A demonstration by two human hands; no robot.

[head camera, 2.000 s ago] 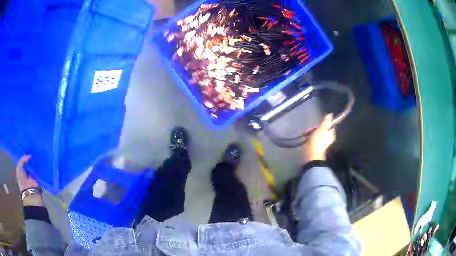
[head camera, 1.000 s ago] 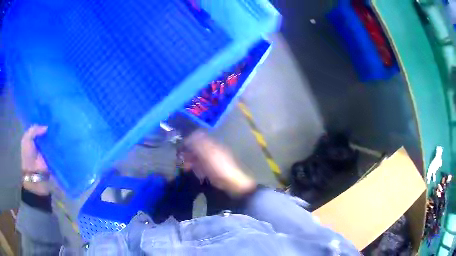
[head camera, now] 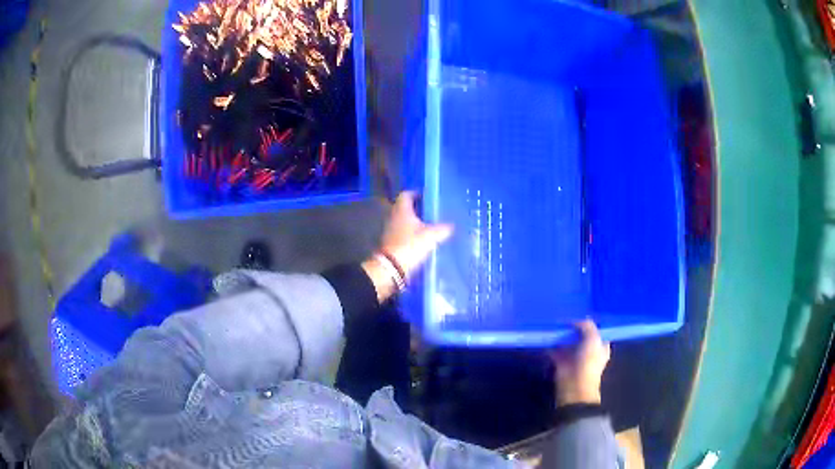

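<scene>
A large, empty blue bin [head camera: 522, 192] is tilted so that its inside faces me, at the centre right. My left hand [head camera: 407, 240] grips its left rim, thumb over the edge. My right hand [head camera: 581, 357] holds its near rim at the lower right. The fingers of both hands are partly hidden by the bin. A second blue bin [head camera: 265, 203] stands to the left, full of cable assemblies [head camera: 265, 101] with copper terminals at the far side and red tips at the near side.
A bent tube handle [head camera: 66, 110] stands left of the full bin. A blue perforated stool [head camera: 137, 298] is at the lower left. The green bench [head camera: 755, 229] curves along the right, with red wires [head camera: 818, 430] at its far right edge. A carton edge shows at the bottom, right of centre.
The empty bin has swung from the left to the right, beside the bench. My right hand, blurred and off the bin before, now holds its rim. The full bin now shows at the left.
</scene>
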